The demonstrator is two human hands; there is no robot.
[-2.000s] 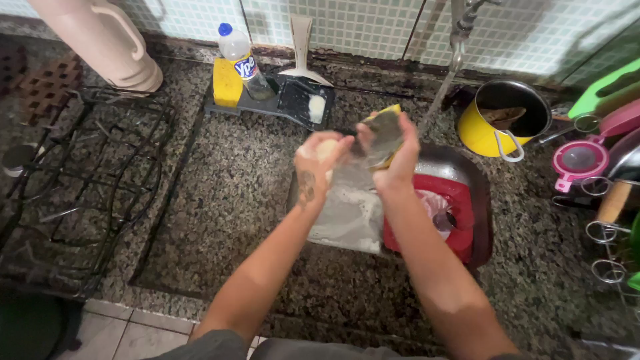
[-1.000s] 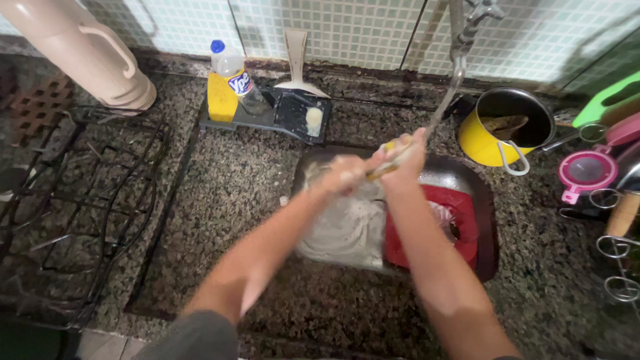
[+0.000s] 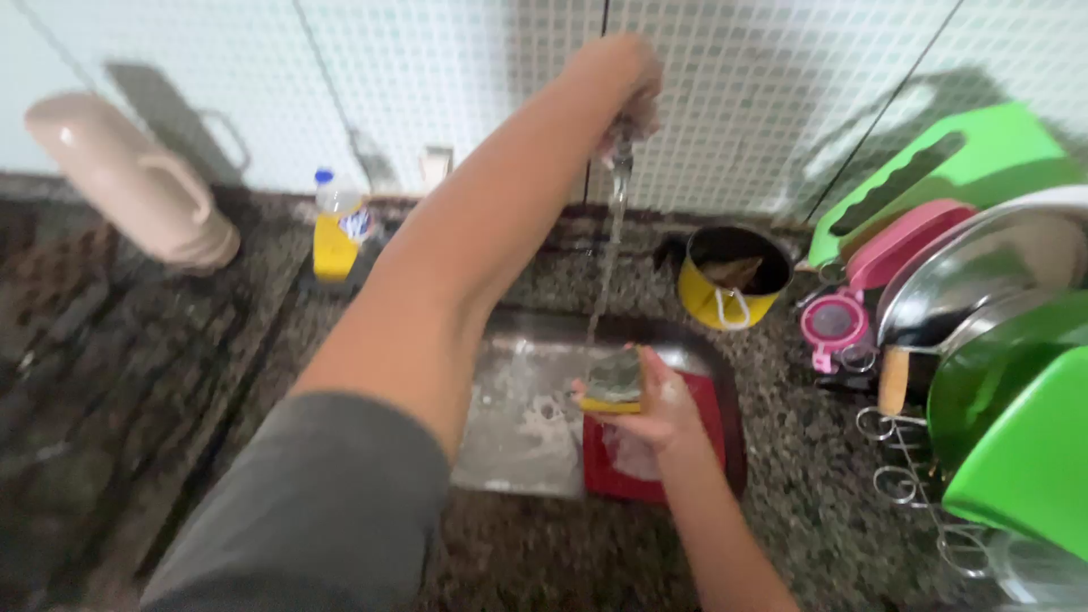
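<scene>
My left hand (image 3: 625, 89) is raised to the faucet (image 3: 622, 161) at the tiled wall, its fingers around the top part, where the tap handle is hidden. A stream of water falls from the spout. Under it, my right hand (image 3: 659, 399) holds a yellow sponge (image 3: 614, 382) with its dark green scouring side up. Below both is the metal sink (image 3: 518, 425), wet with some suds. A red item (image 3: 620, 480), perhaps a mat or tray, lies in the sink's right part, under my right hand.
A yellow pot (image 3: 722, 306) stands behind the sink at the right. Beside it are a pink strainer (image 3: 835, 323) and a wire dish rack (image 3: 909, 484) with green items. At the left are a dish soap bottle (image 3: 336, 200), another yellow sponge (image 3: 334, 246) and a beige thermos jug (image 3: 136, 187).
My left hand has left the sponge and gone up to the faucet. The sponge, held between both hands before, is now in my right hand alone.
</scene>
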